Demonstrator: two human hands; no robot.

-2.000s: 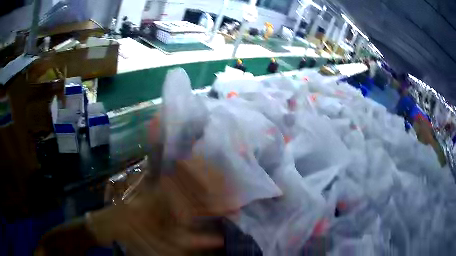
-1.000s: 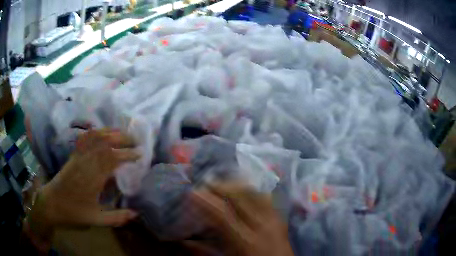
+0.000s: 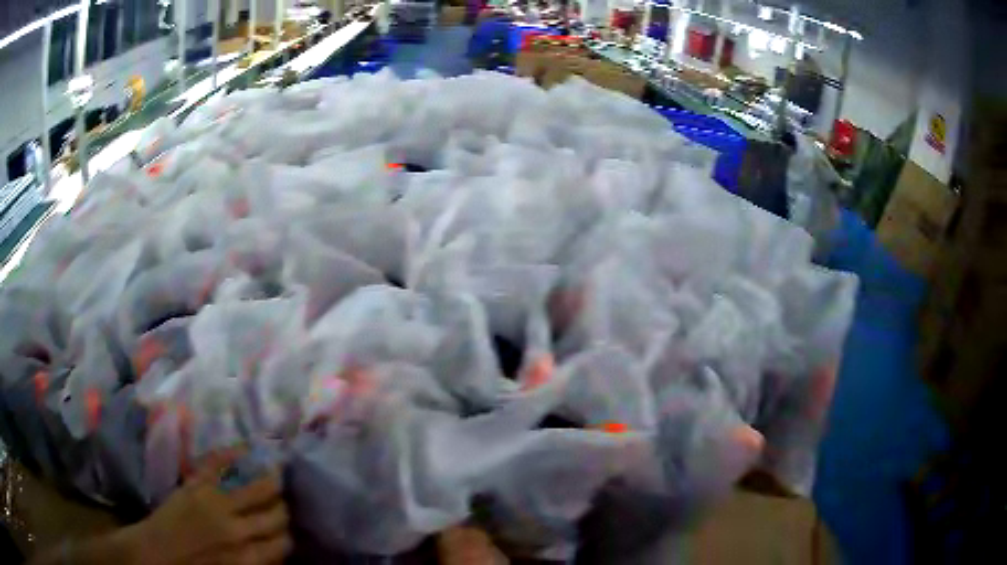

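A large crowded mass of frosted bagged speakers [image 3: 464,254] fills the middle of the view, with orange spots and dark shapes showing through the bags. My left hand [image 3: 215,519] is at the lower left, its bent fingers against the near bags; whether it grips one is unclear. My right hand [image 3: 469,546] shows only as a small blurred part at the bottom edge, below the front bags. Its grip is hidden.
Brown cardboard [image 3: 762,530] shows at the near right below the bags. Blue floor [image 3: 878,408] lies to the right. Blue crates [image 3: 707,138] and a brown carton [image 3: 580,72] stand beyond the bags. A long bench line runs at the far left.
The view has swung right and now shows more blue floor and crates. The white-and-blue boxes have left the view. My hands are lower in the picture, the right mostly cut off.
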